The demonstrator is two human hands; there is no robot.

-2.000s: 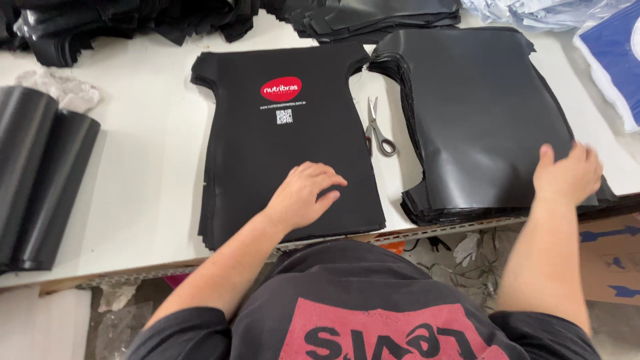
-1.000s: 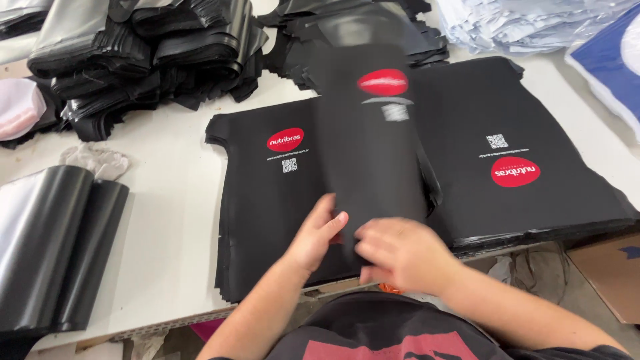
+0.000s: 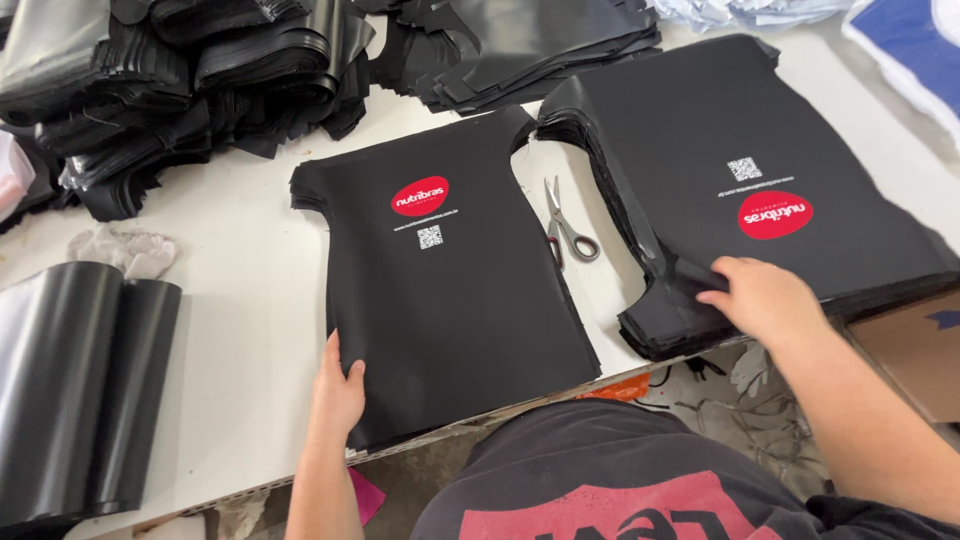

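Note:
Two piles of black cut panels with a red oval print and a printed code lie side by side on a white table. My left hand (image 3: 339, 386) rests at the lower left edge of the left pile (image 3: 450, 322), thumb apart from the fingers. On the right pile (image 3: 697, 135), whose print faces upside down, my right hand (image 3: 757, 296) pinches the raised near-left corner of the top panel between thumb and fingers. Scissors with grey handles (image 3: 568, 225) lie between the piles, points away from me, one handle loop partly under the left pile's edge.
Rolled black sheets (image 3: 90, 390) stand out at the left, near a crumpled pale cloth (image 3: 124, 247). Heaps of black pieces (image 3: 187, 82) and more black sheets (image 3: 525, 45) lie along the back. A blue and white bag (image 3: 911, 60) is at the far right, a cardboard box (image 3: 915, 360) below the table edge.
A printed panel held up between the piles one second ago is no longer raised. My hands have moved apart, the left to the left pile's side, the right to the right pile's corner.

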